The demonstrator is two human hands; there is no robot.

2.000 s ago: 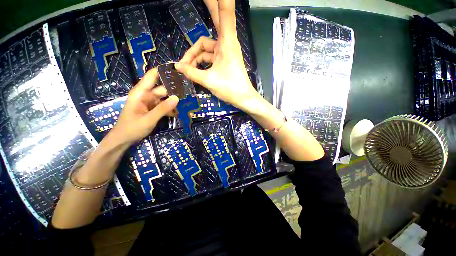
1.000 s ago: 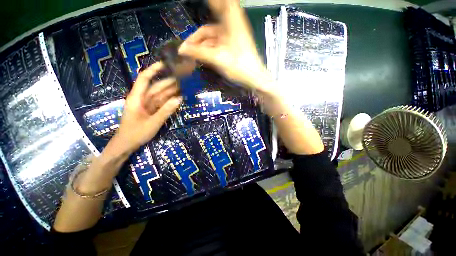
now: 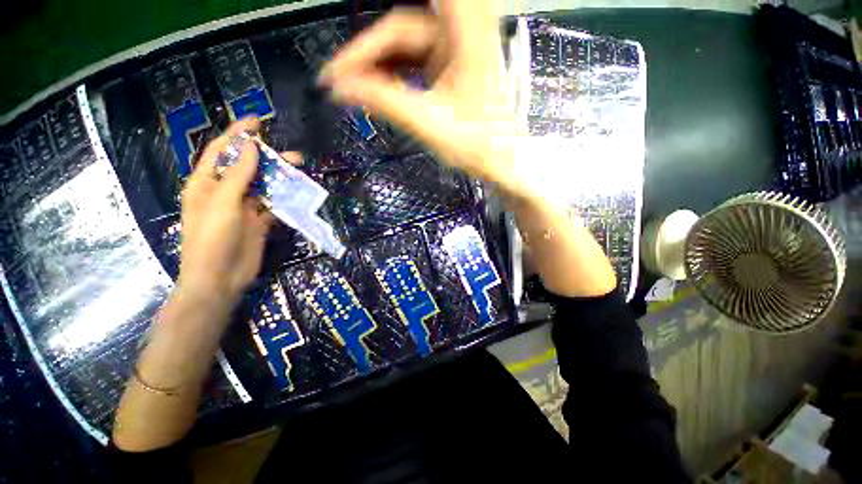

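My left hand [image 3: 224, 203] grips the wide end of a stepped flat part [image 3: 301, 203] that shines pale blue-white with glare, its narrow end pointing down right. My right hand [image 3: 425, 90] is blurred above the tray's upper part, with thumb and finger near each other; whether it holds anything cannot be told. The black tray [image 3: 397, 194] lies under both hands. Several blue parts [image 3: 342, 312] with pale dots stand in its lower pockets. Upper pockets hold blue parts [image 3: 184, 123] with dark grey pieces over their wide ends.
A glossy adhesive sheet [image 3: 85, 227] with a white edge covers the tray's left side. A stack of glossy sheets [image 3: 581, 142] lies on the green surface [image 3: 704, 104] right of the tray. A round desk fan [image 3: 764, 263] stands at right, below black stacked trays [image 3: 832, 113].
The dark-covered part has left my left fingertips, which now hold a pale, glaring part. The sideways dotted part has gone from its middle pocket. My left hand moved left; my right hand is blurred.
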